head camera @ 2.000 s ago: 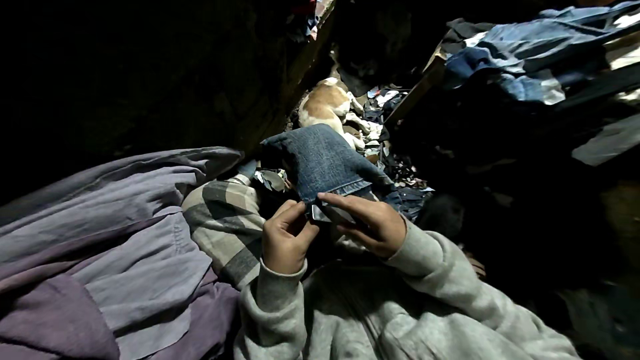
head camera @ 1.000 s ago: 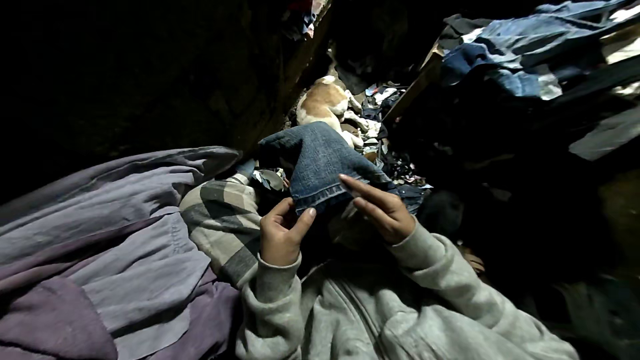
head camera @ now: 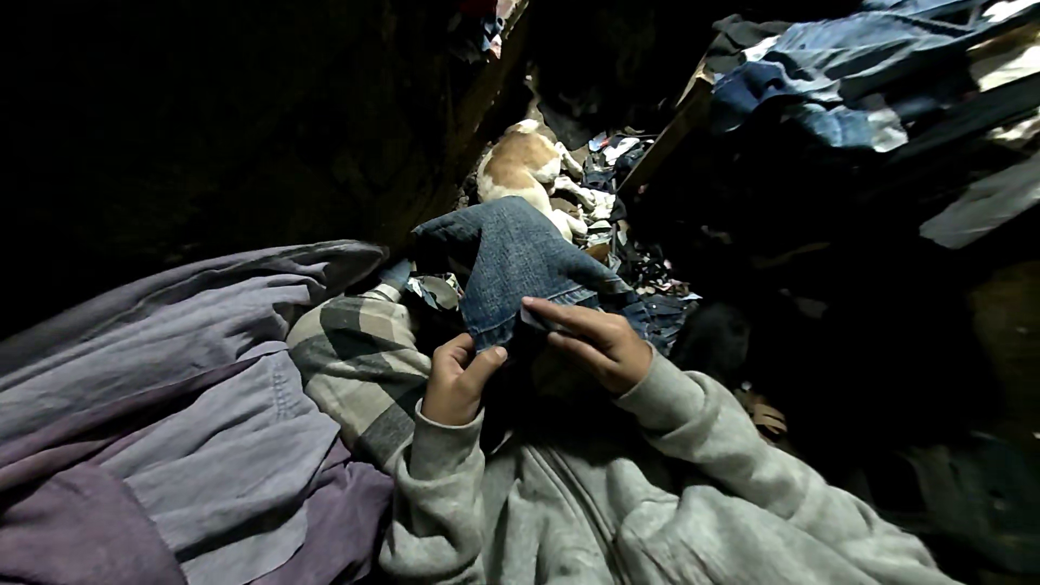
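Observation:
A blue denim piece (head camera: 520, 260) with a stitched hem lies across the middle of the view, in front of my body. My left hand (head camera: 461, 378) pinches its lower left edge between thumb and fingers. At the hem to the right, my right hand (head camera: 597, 341) has its index finger stretched along the edge, with a small pale, flat object (head camera: 536, 318) between its fingers; what that object is cannot be told. The denim's underside is in shadow.
Grey and purple cloth (head camera: 219, 431) is heaped at left, beside checked fabric (head camera: 357, 357). A brown and white dog (head camera: 520, 166) lies beyond the denim among fabric scraps (head camera: 605, 199). Jeans (head camera: 853, 65) are piled at upper right, near a wooden board (head camera: 666, 138).
Two seconds ago both hands were close together at the hem around a small pale object. They have since moved apart, with the left hand on the denim's lower left edge.

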